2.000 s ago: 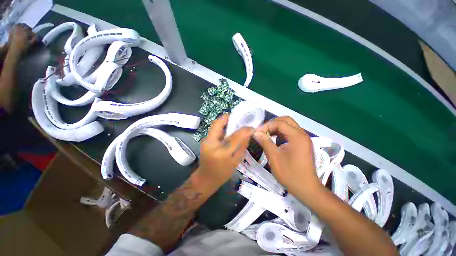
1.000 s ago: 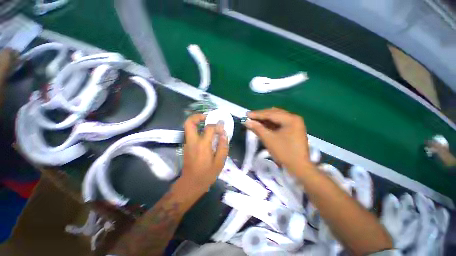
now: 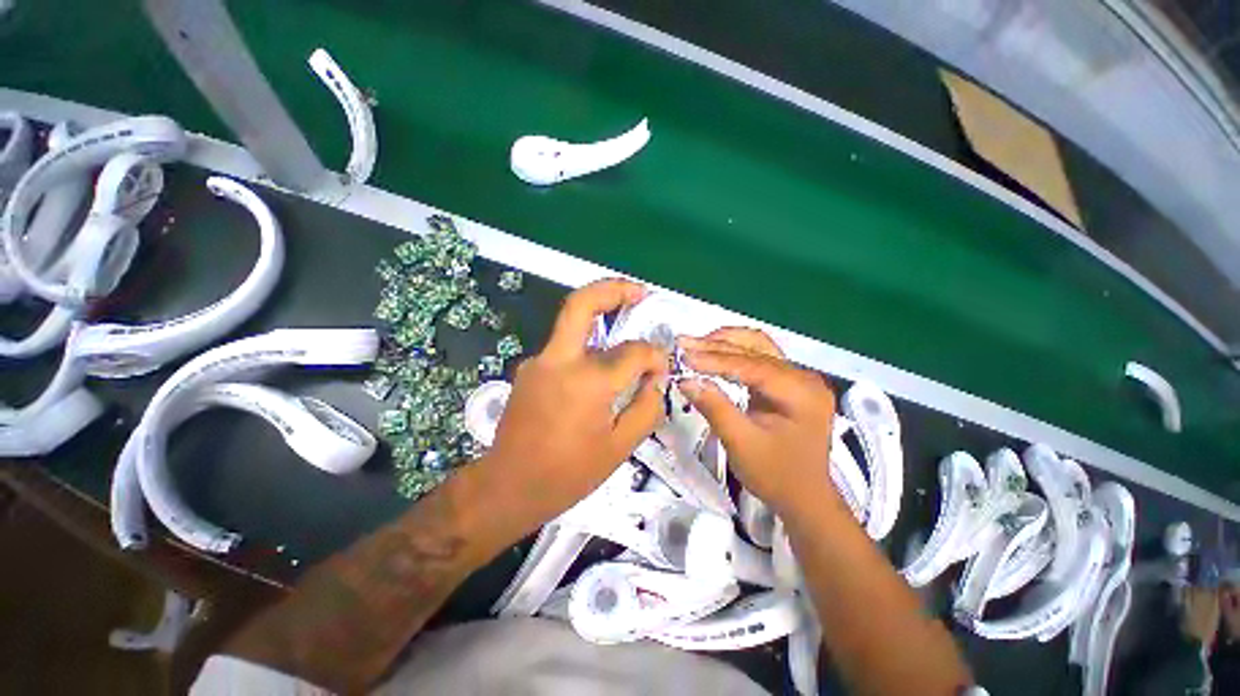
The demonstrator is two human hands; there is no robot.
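My left hand (image 3: 578,394) holds a white curved housing (image 3: 642,318) by its round end, above the pile. My right hand (image 3: 762,401) is against it, fingertips pinched at the housing's near edge; a tiny dark item shows between the fingertips, too small to name. Fingers hide most of the held housing. A loose heap of green circuit boards (image 3: 433,306) lies left of my left hand. White housings (image 3: 653,598) are piled under and in front of my hands. A round white cap (image 3: 487,411) lies beside the board heap.
Large C-shaped housings (image 3: 204,394) lie at left. Nested housings (image 3: 1047,558) stand at right. The green belt (image 3: 816,218) carries spaced housings (image 3: 578,152). A grey post (image 3: 259,109) rises at back left. A cardboard sheet (image 3: 1006,143) lies beyond the belt. Another person's hand shows at lower right.
The view has swung right, so the bench items appear further left. My hands were apart one second ago and are now together at the housing. The board heap is less covered by my left hand.
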